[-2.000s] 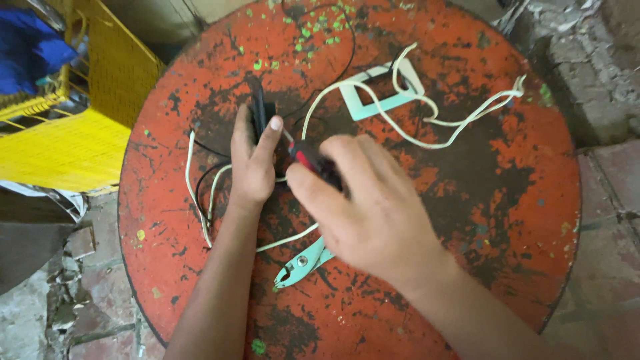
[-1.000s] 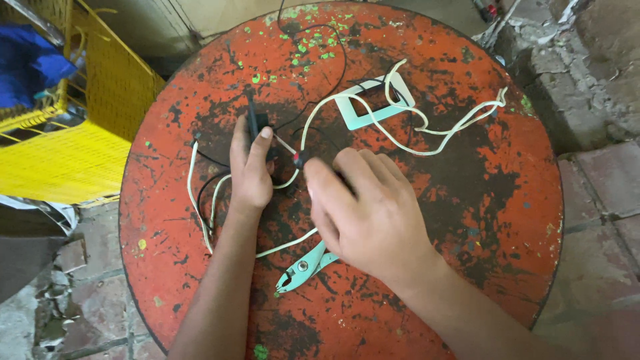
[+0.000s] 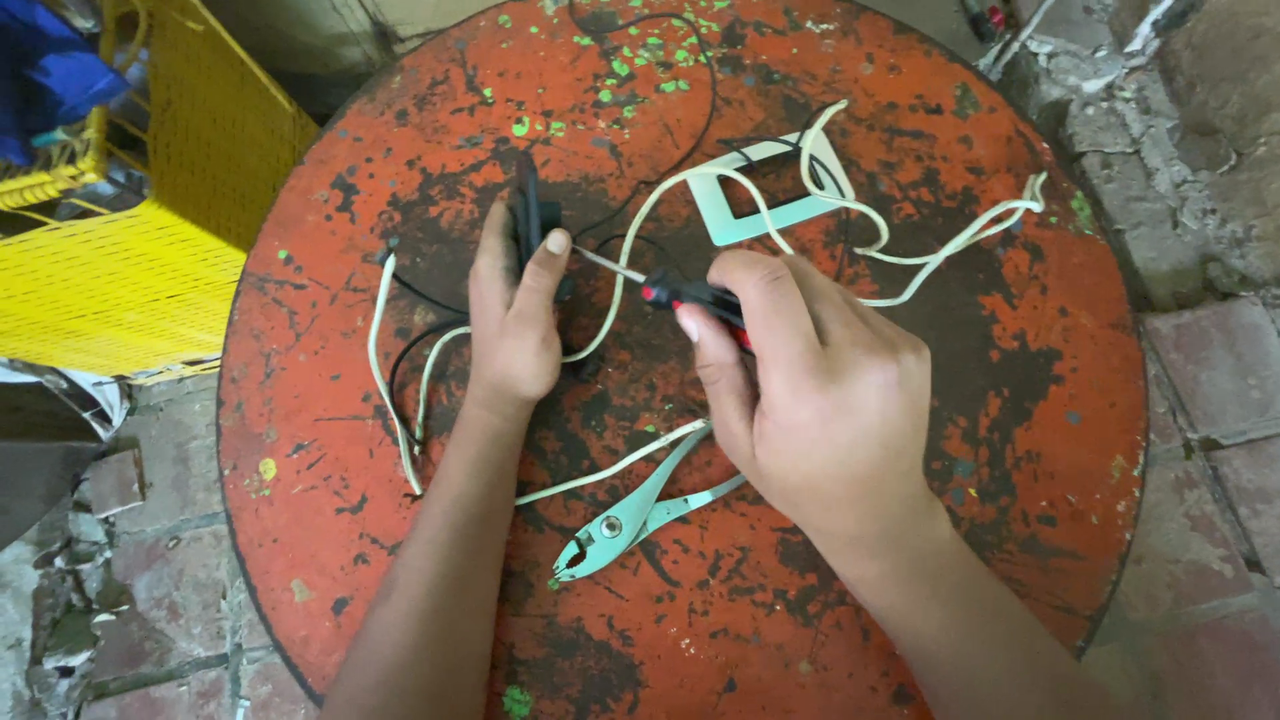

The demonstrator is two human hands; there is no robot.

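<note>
My left hand (image 3: pixel 520 310) grips a dark, flat part (image 3: pixel 528 215) held on edge, its thumb on the near right side. My right hand (image 3: pixel 820 370) holds a screwdriver (image 3: pixel 700 300) with a black and red handle; its metal shaft points left, and the tip lies close to my left thumb and the dark part. Whether the tip touches a screw cannot be seen. Slip-joint pliers (image 3: pixel 615 525) lie below, between my forearms, their handles partly hidden by my right hand. White cable (image 3: pixel 625 250) runs around and behind my hands.
A pale rectangular frame (image 3: pixel 725 215) lies at the upper right of the round red table (image 3: pixel 330 400), with white and black wires across it. Thin black cable (image 3: pixel 712 90) curves toward the far edge. A yellow woven chair (image 3: pixel 120 290) with blue cloth (image 3: pixel 50 75) stands at the left.
My right hand still holds the screwdriver, whose shaft shows more plainly than two seconds ago. My left hand keeps hold of the dark part.
</note>
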